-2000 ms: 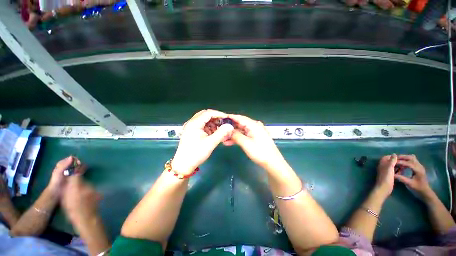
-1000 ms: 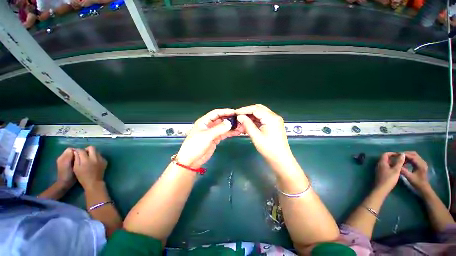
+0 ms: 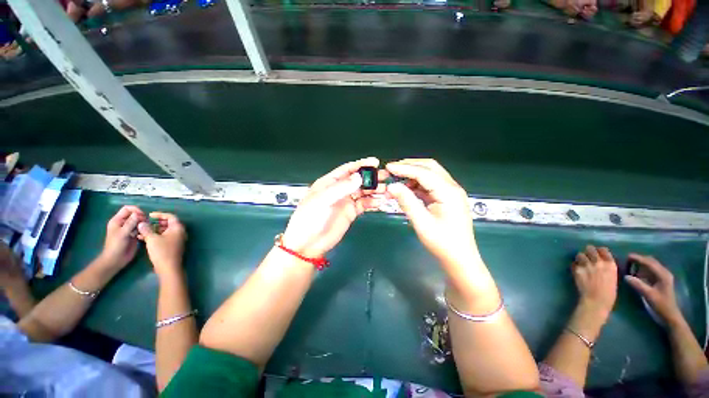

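Observation:
A small black rounded-square housing [image 3: 368, 178] with a green board face inside is held up over the pale rail, between the thumb and fingers of my left hand [image 3: 326, 211]. My right hand [image 3: 437, 208] is just to its right, thumb and fingers pinched on a small dark part [image 3: 398, 179], partly hidden by the fingers. The two parts look apart, with a narrow gap between them.
A scuffed pale rail [image 3: 505, 211] crosses behind my hands; a metal post [image 3: 124, 116] rises at left. Neighbours' hands work at left [image 3: 151, 237] and right [image 3: 598, 280]. Blue-white trays [image 3: 47, 214] stand far left. A shiny crumpled patch [image 3: 437, 336] lies by my right forearm.
My hands have moved slightly apart, and the housing's green face now shows. The view has shifted a little. The neighbour's hands at right have separated, and the dark piece beside them no longer shows on the bench.

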